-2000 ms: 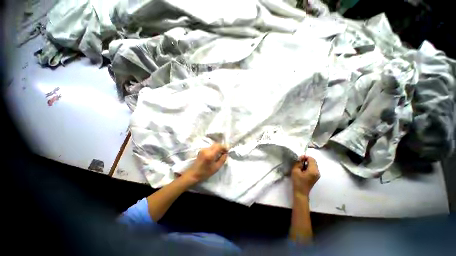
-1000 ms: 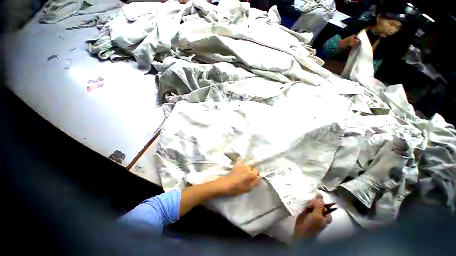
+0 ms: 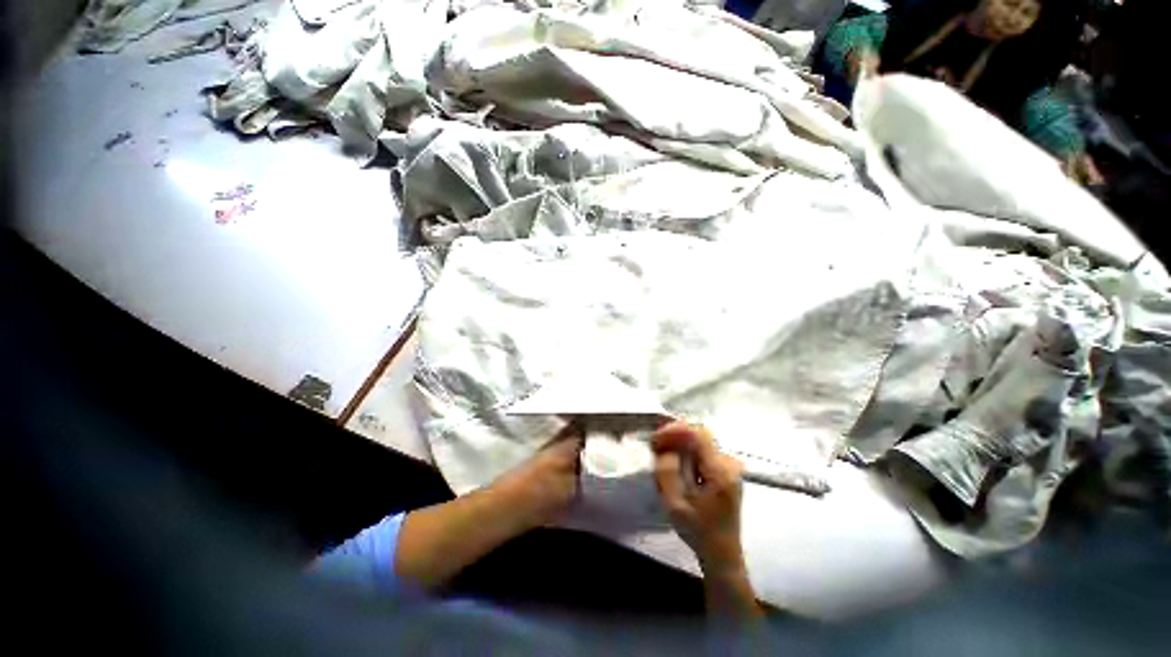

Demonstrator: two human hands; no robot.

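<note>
A pale grey-white garment (image 3: 565, 308) lies spread in front of me, its near edge at the table's front. My left hand (image 3: 555, 472) is closed on a fold of the cloth near that edge. My right hand (image 3: 697, 477) is just to the right of it and grips the same edge, so a short piece is stretched between the two hands. A small dark bit shows at my right fingers, but snips cannot be made out clearly. The fingertips of my left hand are partly hidden by the cloth.
Heaped pale garments (image 3: 604, 90) lie along the far side, and more crumpled cloth (image 3: 1014, 398) lies at the right. The white tabletop (image 3: 283, 276) has a brown joint line (image 3: 381, 372). At the far right a person (image 3: 982, 39) in green sleeves holds up pale cloth (image 3: 995, 154).
My right hand has moved left and up, close to my left hand, which has shifted slightly left. The dark snips seen in my right hand are now mostly hidden. The other person's cloth is lifted and spread.
</note>
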